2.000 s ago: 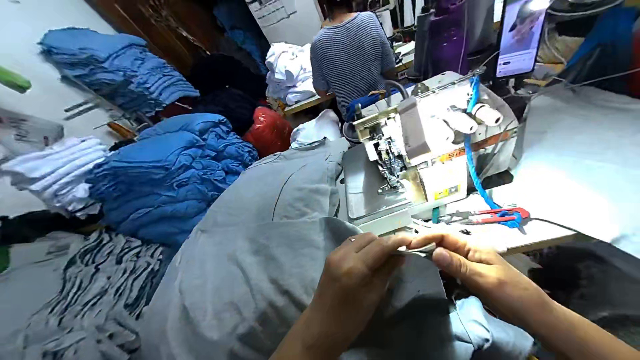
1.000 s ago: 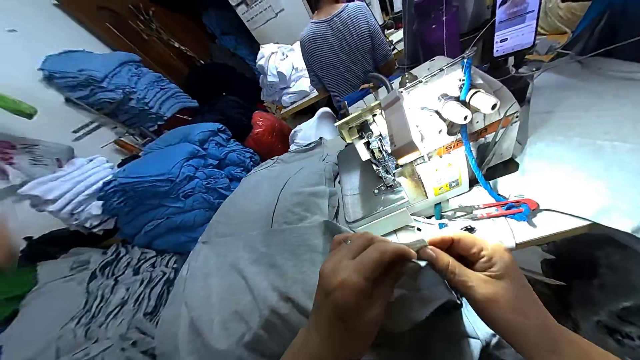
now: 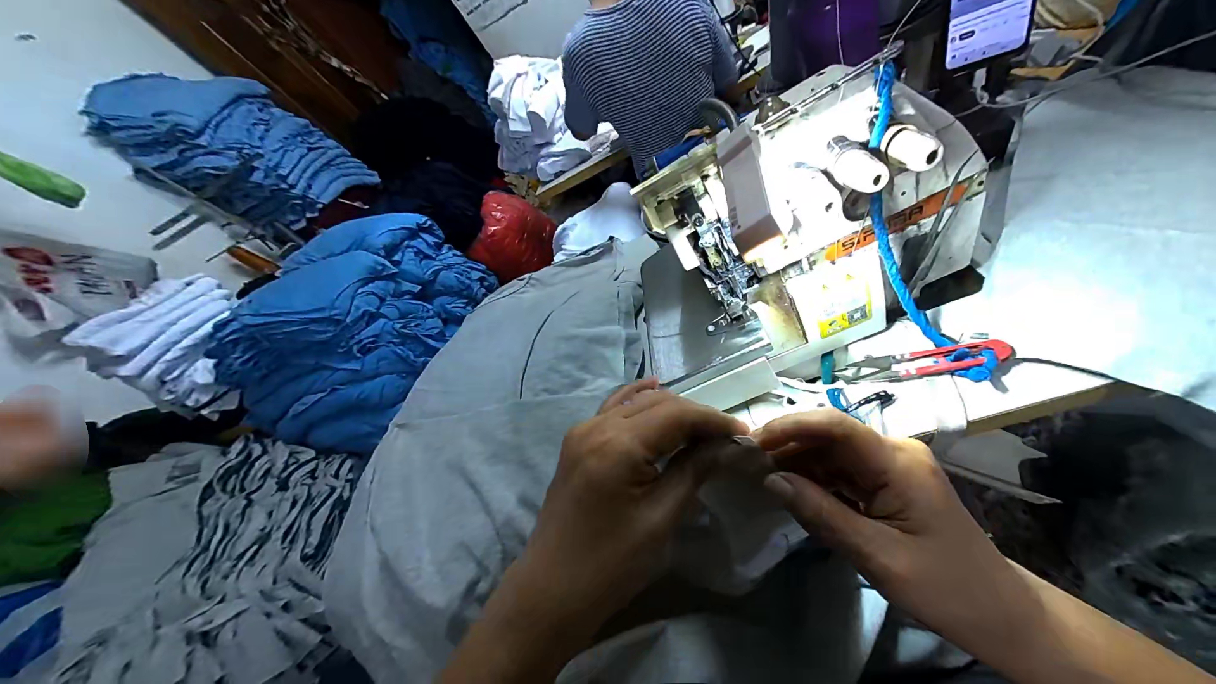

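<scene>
Grey fabric (image 3: pixel 475 475) lies in a large heap from the sewing machine's bed down over the near side. At its edge, my left hand (image 3: pixel 636 465) pinches the cloth between thumb and fingers. Close against it on the right, my right hand (image 3: pixel 855 484) grips the same edge, fingertips almost touching the left ones. Both hands are just in front of an overlock sewing machine (image 3: pixel 807 218), whose presser foot (image 3: pixel 727 323) has no hand at it. Red-handled snips (image 3: pixel 950 361) with blue wrapping lie on the table right of the machine. The pinched edge is partly hidden by my fingers.
Stacks of blue cloth (image 3: pixel 351 332), white cloth (image 3: pixel 161 342) and grey cut pieces (image 3: pixel 247 541) stand at the left. A co-worker in a striped shirt (image 3: pixel 655 76) is behind the machine. Another person's blurred hand (image 3: pixel 38 437) shows at the left edge. A phone (image 3: pixel 988 33) stands upper right.
The other person's hand has come further into view at the left edge. My two hands have stayed together on the grey cloth, with small shifts of the fingers.
</scene>
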